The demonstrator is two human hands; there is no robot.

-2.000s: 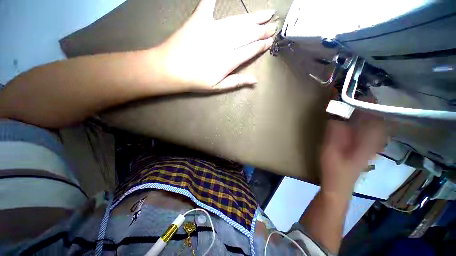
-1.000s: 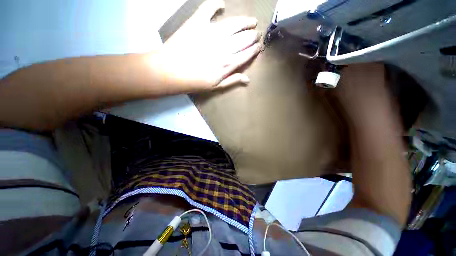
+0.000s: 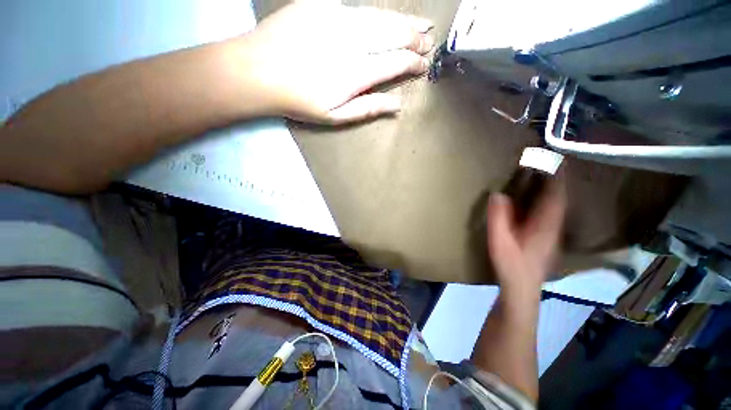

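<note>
A khaki-brown garment panel (image 3: 409, 192) lies across the machine bed and hangs to the table's front edge. My left hand (image 3: 345, 64) lies flat on the panel with fingers spread, its fingertips beside the presser foot and needle (image 3: 437, 66). My right hand (image 3: 527, 232) is over the right part of the panel, below the white round knob (image 3: 542, 159). It is blurred, thumb and fingers apart, with no grip on the cloth visible. The white-grey sewing machine head (image 3: 625, 64) is at the upper right.
The white table (image 3: 240, 172) has ruler markings near its front edge. My checked apron (image 3: 321, 292) is just below that edge. A white surface (image 3: 465, 320) shows at the lower right, and stacked brown items (image 3: 653, 284) stand at the far right.
The panel's left part has moved off the table toward the right, baring the ruler markings. My right hand reached under the machine head, then came back toward me, below the white knob.
</note>
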